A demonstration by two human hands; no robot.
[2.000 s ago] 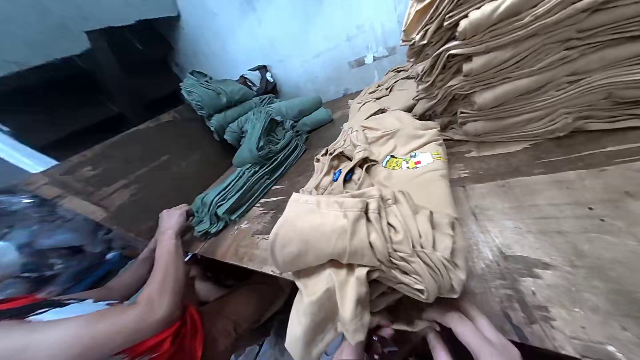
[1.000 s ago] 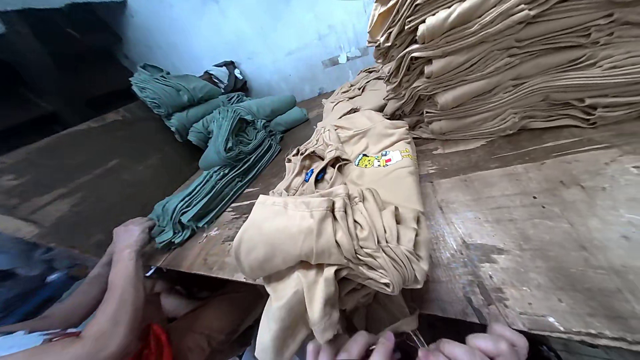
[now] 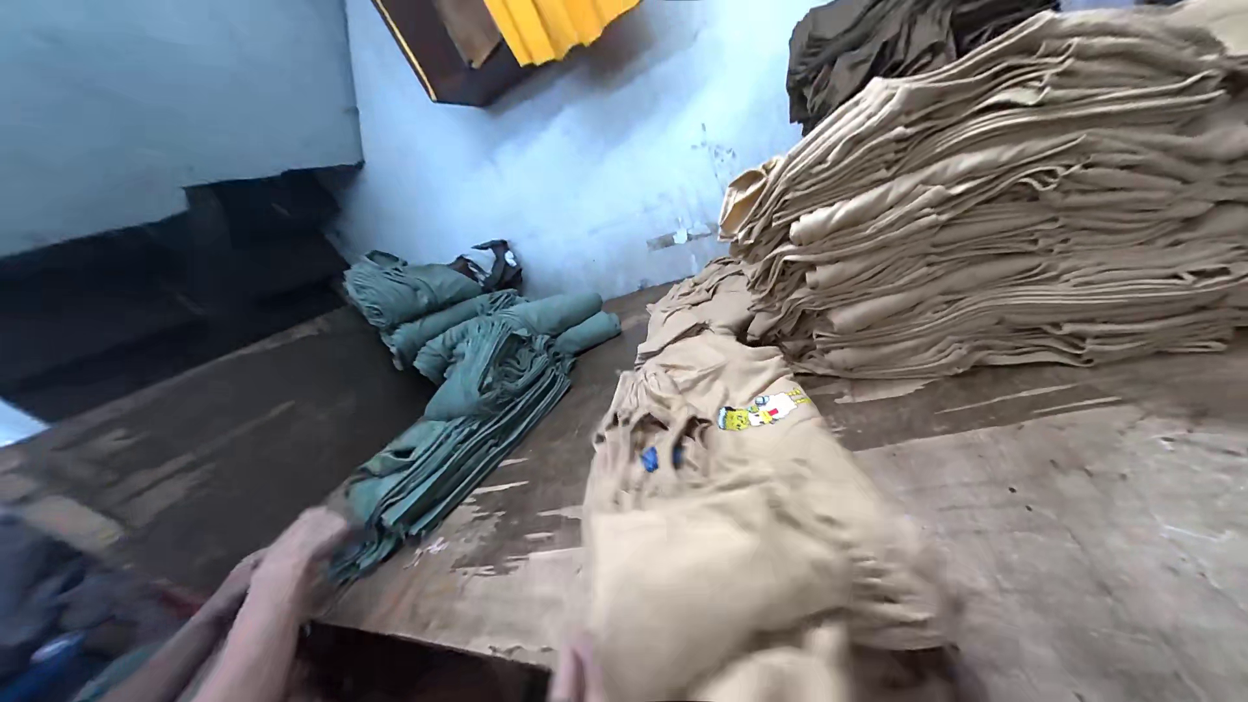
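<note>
Tan garments (image 3: pixel 721 546) lie bunched and folded over the near edge of the table, one with a yellow cartoon print (image 3: pixel 762 409) and blue tags inside its opening. At the bottom of the head view my left hand (image 3: pixel 577 673) shows only as blurred fingers against the left side of the tan fabric; whether they grip it cannot be told. My right hand is not visible; the lower right of the cloth is blurred and dark.
A tall stack of tan garments (image 3: pixel 1014 224) stands at the back right by the wall, dark cloth (image 3: pixel 877 49) behind it. Green garments (image 3: pixel 458 419) lie left of centre. A co-worker's hands (image 3: pixel 292 556) are at their near end. The wooden tabletop (image 3: pixel 1092 507) has worn patches.
My right hand has gone out of sight and less of my left shows. The tan fabric at the near edge lies more spread out. The view has tilted up, showing more wall.
</note>
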